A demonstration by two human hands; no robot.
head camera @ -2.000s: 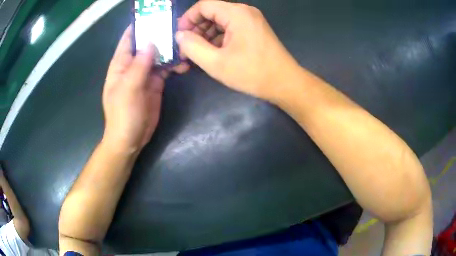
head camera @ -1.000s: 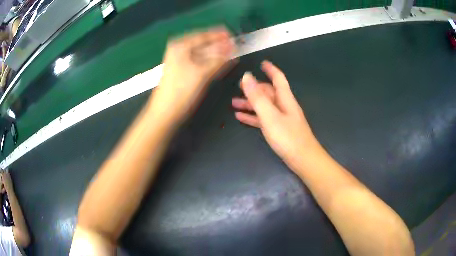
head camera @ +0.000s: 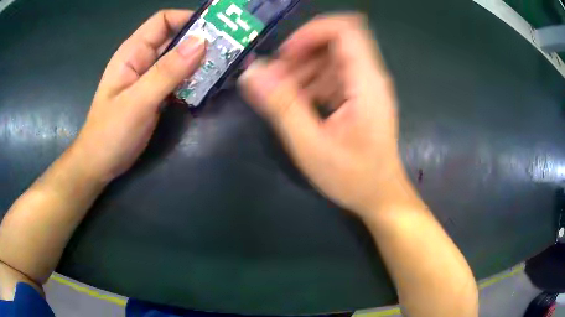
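My left hand (head camera: pixel 139 86) holds a long black handheld unit (head camera: pixel 217 56) at the top, tilted up to the right, thumb on its face. The unit shows a shiny grey film (head camera: pixel 218 60) with small green marks and a bright green board part (head camera: pixel 234 22) with pale markings. A dark end lies beyond the green and is cut off by the frame's top edge. My right hand (head camera: pixel 334 111) is blurred, just right of the unit, with fingers curled. Whether it touches the unit's edge or holds something small cannot be told.
The dark, glossy worktop (head camera: pixel 248 217) lies below both hands. A white rail (head camera: pixel 514 25) curves across the top right, with a pale post joining it. Dark objects stand at the right edge. Yellow floor lines show beyond the worktop's near edge.
One second ago my left hand was blurred near the rail and my right hand was open. Now my left hand holds a unit over the worktop and my right is beside it. The view has shifted.
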